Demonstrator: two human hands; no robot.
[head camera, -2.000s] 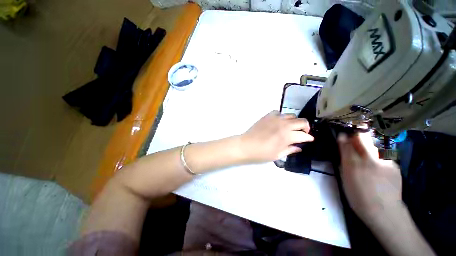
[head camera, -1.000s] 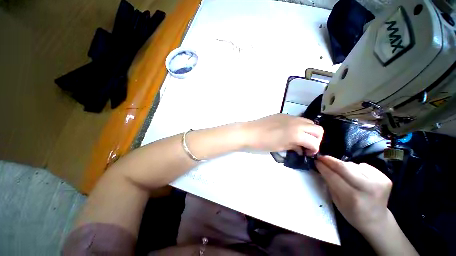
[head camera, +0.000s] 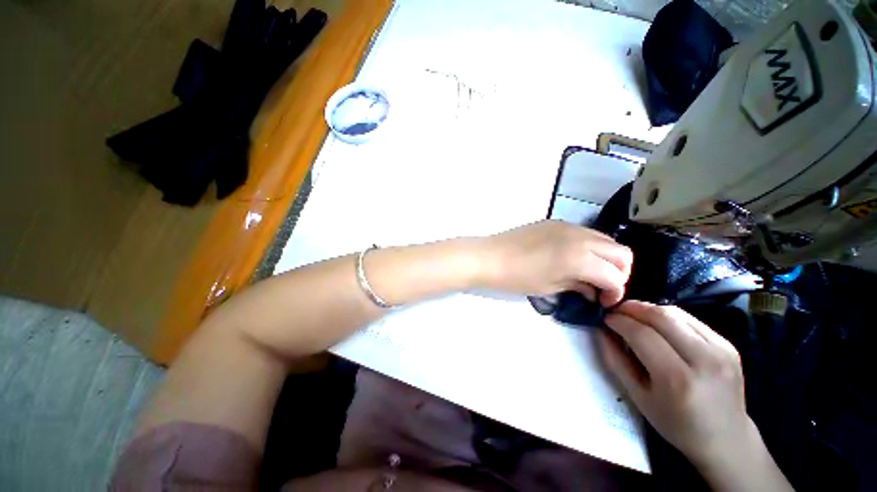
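Observation:
A black garment piece (head camera: 688, 269), shiny and wrinkled in part, lies under and right of the off-white sewing machine head (head camera: 750, 144). My left hand (head camera: 567, 261) pinches the black cloth at its near left edge, in front of the needle area. My right hand (head camera: 678, 370) pinches the same edge, its fingertips touching or nearly touching those of my left hand. A small folded black end (head camera: 577, 309) shows below my left fingers. The needle and presser foot cannot be made out clearly.
The pale needle plate cover (head camera: 587, 183) shows behind my left hand. A white ring (head camera: 357, 113) lies on the white table (head camera: 462, 173). Black strips (head camera: 216, 106) lie on the cardboard (head camera: 87, 221) at the left. More black cloth (head camera: 681, 58) lies behind the machine head.
My right hand has come from beside the needle area down to my left fingertips, and both now pinch the cloth edge. The shiny part now shows. The view has shifted slightly.

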